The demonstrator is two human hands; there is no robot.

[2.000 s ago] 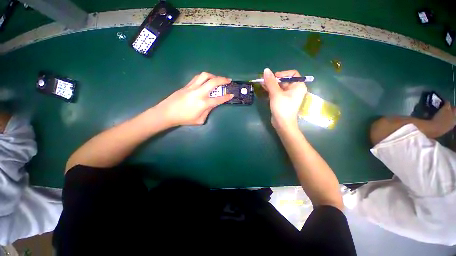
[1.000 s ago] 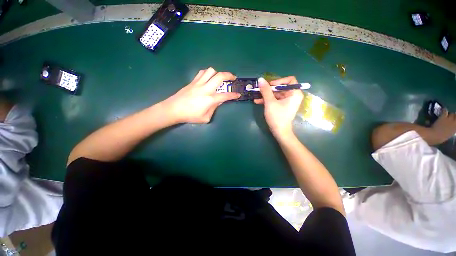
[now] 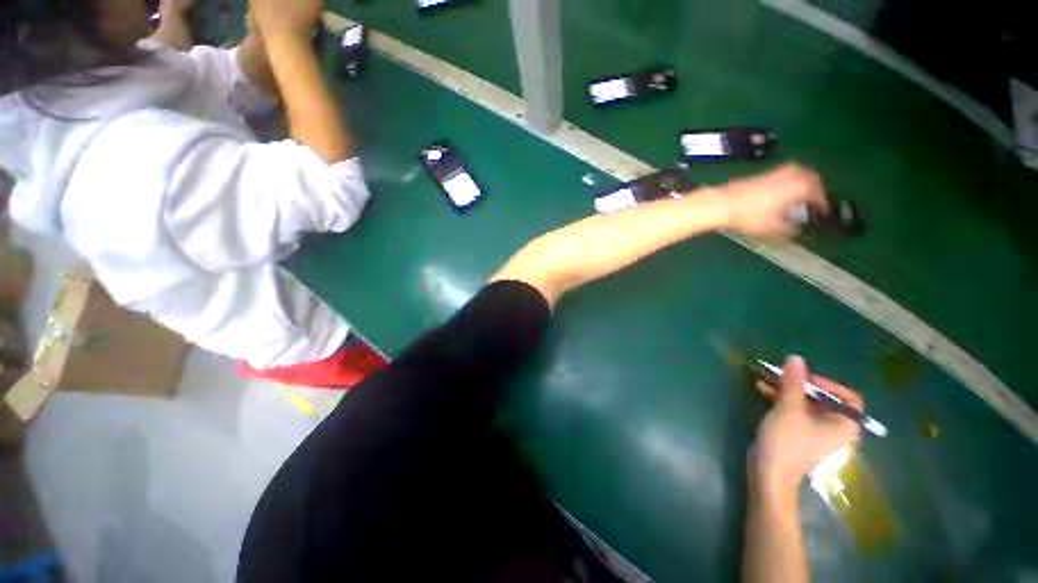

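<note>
My left hand [image 3: 783, 203] is stretched out over the pale rail, blurred, with its fingers on a black handset [image 3: 839, 216] on the far green surface. Whether it still grips the handset is hard to tell. My right hand [image 3: 806, 427] holds a slim dark and pale pen-like tool [image 3: 829, 401], its tip pointing up and left near a faint yellow bit. The amber tape sheet [image 3: 867, 508] lies right of my right hand, glaring white at one end.
A handset [image 3: 640, 193] lies by the rail [image 3: 871, 298], another [image 3: 452, 175] on the near bench. More handsets [image 3: 726, 144] lie beyond the rail. A pale post [image 3: 537, 68] stands at the rail. A person in white [image 3: 194, 194] sits at left. Amber scraps [image 3: 899, 367] lie at right.
The view has swung left. My left hand has moved from the middle of the bench to beyond the rail, and the handset is gone from beside my right hand, which still holds the tool.
</note>
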